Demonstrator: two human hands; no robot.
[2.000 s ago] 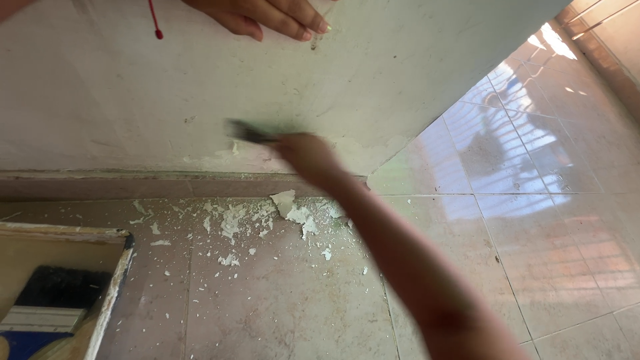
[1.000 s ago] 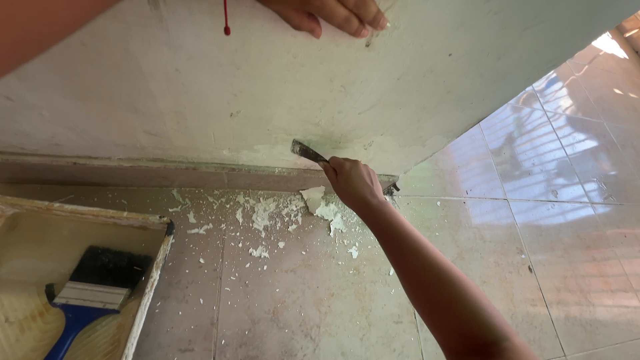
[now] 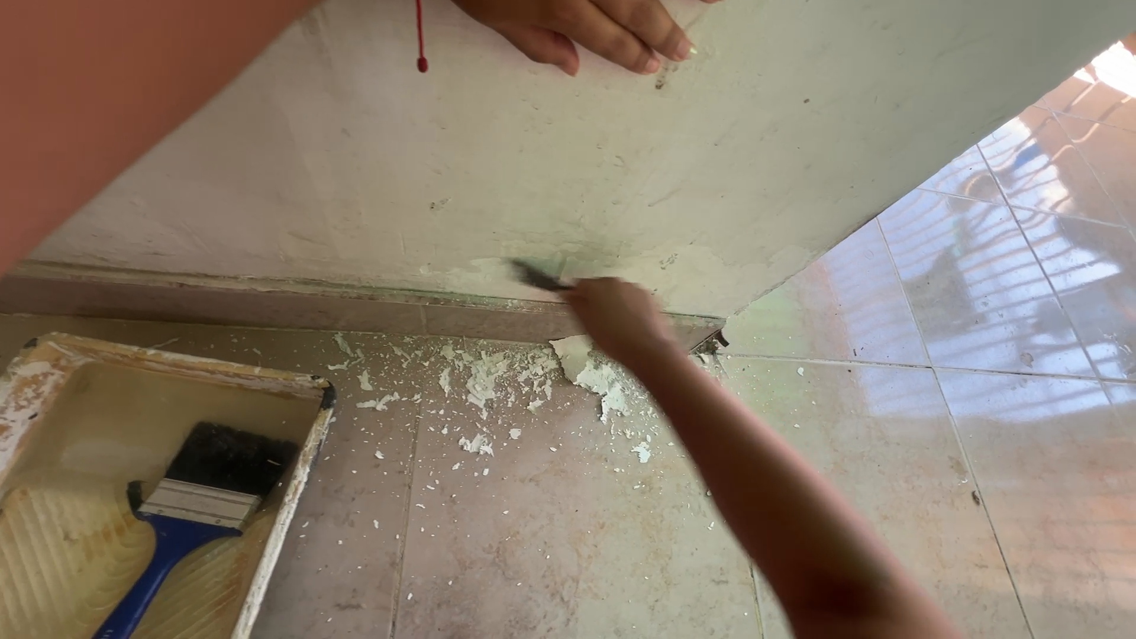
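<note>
My right hand is closed around a scraper, whose blurred dark blade lies against the lower part of the painted wall, just above the tile baseboard. The scraper's handle is hidden in my fist. Higher up, my left hand rests on the wall with its fingers spread a little and nothing in it; the top of the hand is cut off by the frame. Paint flakes lie scattered on the floor below the baseboard, with a larger peeled piece near my right wrist.
At the lower left stands a paint-stained tray holding a wide paintbrush with black bristles and a blue handle. The baseboard runs along the wall's foot and ends at a corner. Glossy floor tiles reflect light on the right.
The scraper in my right hand has moved over the low part of the wall, its blade blurred again now. My left hand stays on the wall. The view has shifted, showing more of the tray.
</note>
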